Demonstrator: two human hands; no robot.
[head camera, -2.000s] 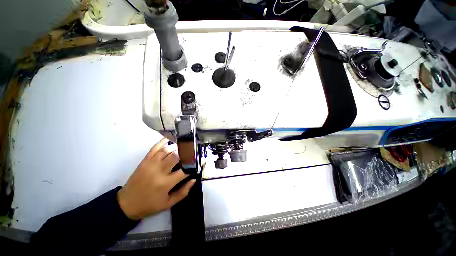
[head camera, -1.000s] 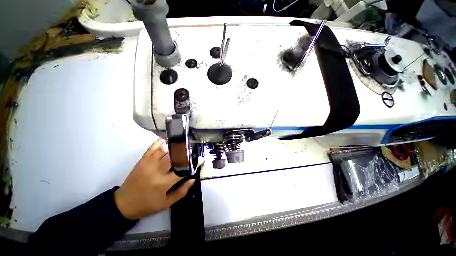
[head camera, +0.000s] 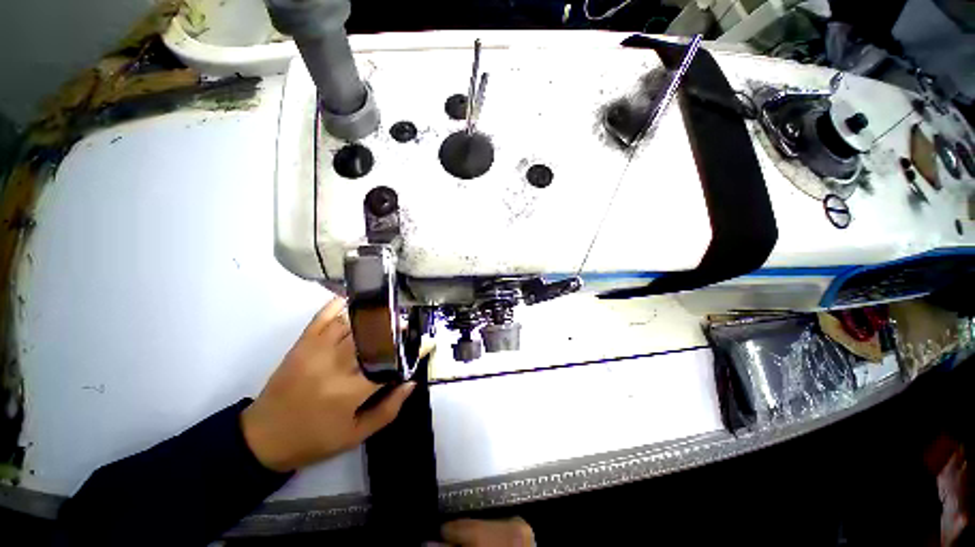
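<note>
A long black strip (head camera: 402, 459) runs from the needle area of the white sewing machine head (head camera: 513, 230) over the front table edge. My left hand (head camera: 315, 395) lies on the table left of the strip, with thumb and fingertips on it, holding it close to the needle area. A shiny metal part (head camera: 374, 321) in front of the head hides some fingers, and the presser foot cannot be made out. My right hand (head camera: 489, 532) is cut off by the bottom edge, just right of the strip. Its fingertips and grip are hidden.
Tension discs and knobs (head camera: 497, 321) stick out right of my left hand. A grey post (head camera: 334, 75) stands at the head's left end. A clear plastic bag with dark contents (head camera: 786, 369) and red handles (head camera: 859, 323) lie right. A graduated strip (head camera: 577, 478) lines the front edge.
My right hand has come into view at the bottom edge. The machine head's left end sits a little further left in the picture. My left hand has barely moved.
</note>
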